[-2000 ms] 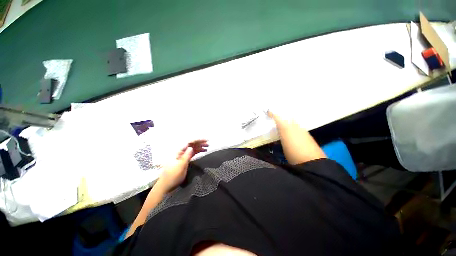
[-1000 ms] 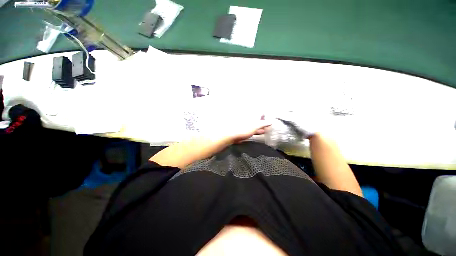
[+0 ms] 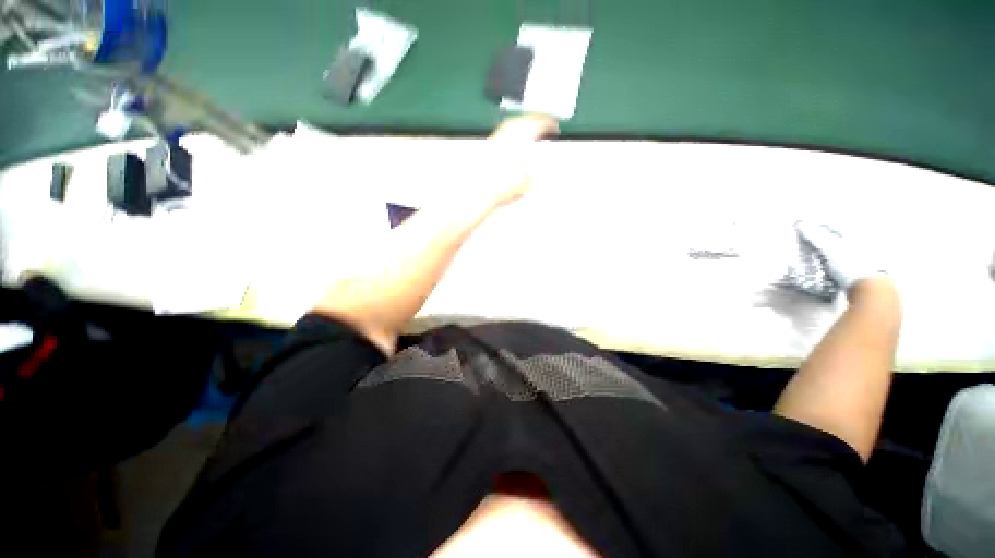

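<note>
My left hand (image 3: 526, 128) is stretched forward over the belt's near edge. It is blurred and washed out, just below a white sheet (image 3: 562, 68) with a dark flat electronic unit (image 3: 510, 73) at its left side. Whether the fingers touch the sheet is unclear. My right hand (image 3: 849, 259), in a white glove, is low over the bench at the right, at a crumpled clear printed poly bag (image 3: 805, 283). The glove blends into the white bench, so its hold on the bag is unclear. More black print (image 3: 714, 254) lies left of it.
Another dark unit (image 3: 348, 75) with a white sheet (image 3: 384, 44) lies on the green belt (image 3: 764, 76). A purple-black piece (image 3: 400, 214) is by my left forearm. Black blocks (image 3: 129, 182), a blue cup (image 3: 133, 38) and a metal frame are at the left. A grey seat (image 3: 962, 469) is at lower right.
My left hand has moved from near my waist forward to the belt edge. My right hand has moved right, away from the bench front before me. A printed bag now shows beside it there.
</note>
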